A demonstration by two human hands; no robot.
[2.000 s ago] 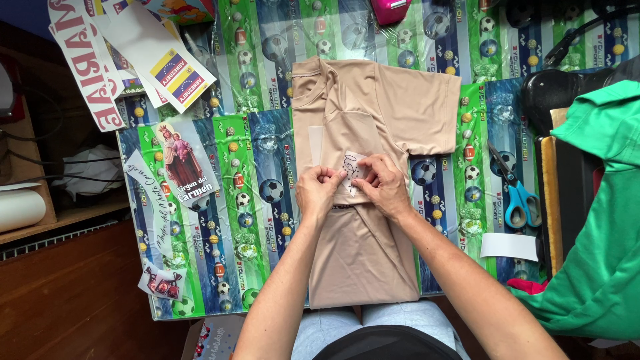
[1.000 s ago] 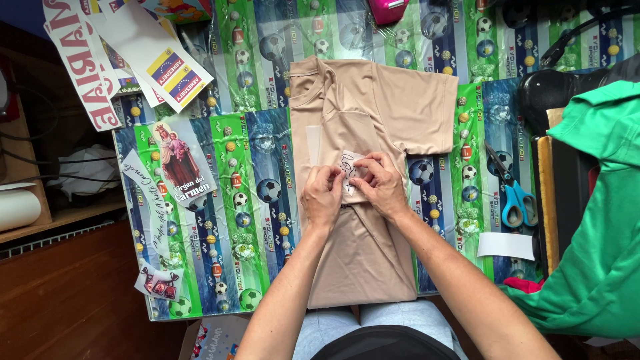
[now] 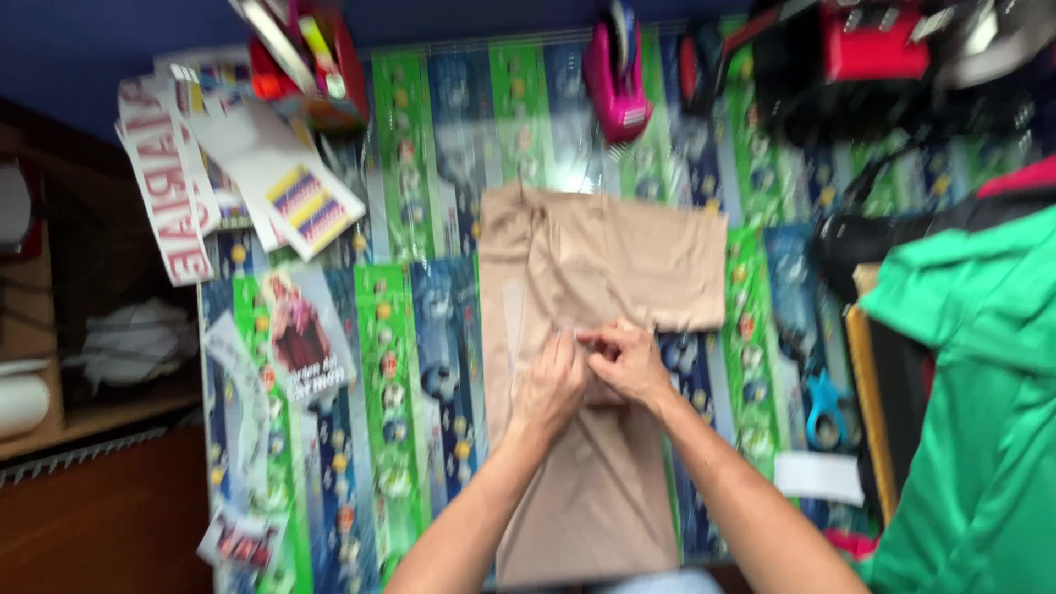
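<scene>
A folded beige shirt [image 3: 594, 495] lies on the table with one short sleeve spread to the right. Over its middle, my left hand [image 3: 554, 384] and my right hand [image 3: 625, 359] meet with bent fingers. Between my fingertips is a small piece of clear film [image 3: 575, 330], blurred and mostly covered; the grip of each hand on it is hard to make out. A narrow pale strip [image 3: 513, 318] lies on the shirt, up and left of my left hand.
Printed transfer sheets [image 3: 313, 210] and a picture transfer [image 3: 304, 330] lie left. A pink tape dispenser [image 3: 619, 91] stands behind the shirt. On the right are blue-handled scissors [image 3: 825, 412], a white paper piece [image 3: 818, 477] and a green garment [image 3: 982, 396].
The view has shifted, showing more of the table's back. The lettered film seen between my fingers earlier is now mostly hidden and blurred. Both hands remain together over the shirt.
</scene>
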